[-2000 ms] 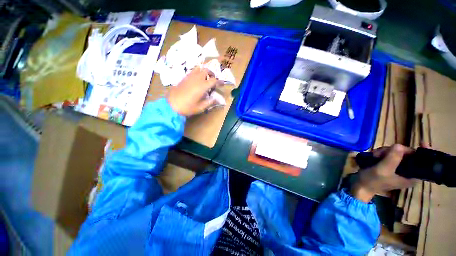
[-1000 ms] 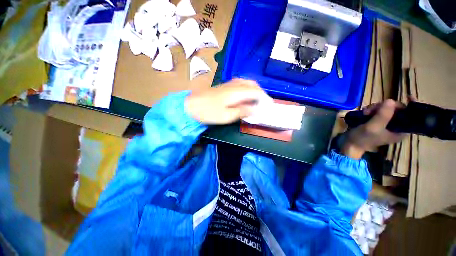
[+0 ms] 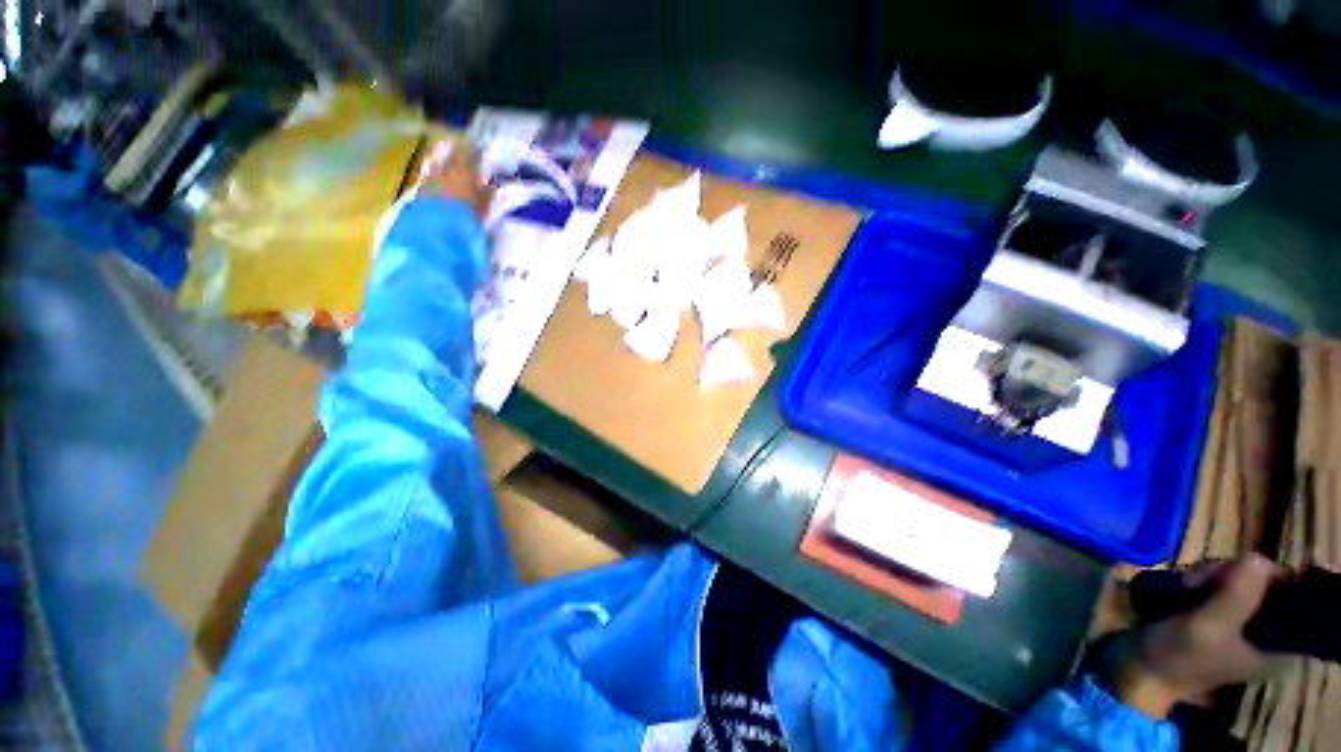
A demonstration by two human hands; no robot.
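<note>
My left hand [image 3: 453, 174] is stretched out to the far left, over the curved white strips [image 3: 533, 188] on the printed paper sheet [image 3: 508, 294]. The hand is blurred and I cannot tell if it grips a strip. My right hand [image 3: 1209, 635] is closed around the thick black electric screwdriver [image 3: 1294, 614] at the lower right. The white fixture block [image 3: 919, 532] sits on its reddish-brown base plate [image 3: 838, 552] at the bench edge. White pointed shell pieces [image 3: 662, 265] lie piled on the cardboard sheet [image 3: 618, 397].
The grey screw feeder [image 3: 1088, 279] stands in the blue tray [image 3: 868, 353]. Curved white frames [image 3: 971, 129] lie beyond it. Cardboard [image 3: 1250, 426] is stacked right of the tray. A yellow bag [image 3: 302, 221] lies far left. An open cardboard box [image 3: 243, 485] is below the bench edge.
My left hand went from the pointed pieces to the fixture, then out to the strips at far left. My right hand still holds the screwdriver. The view has shifted.
</note>
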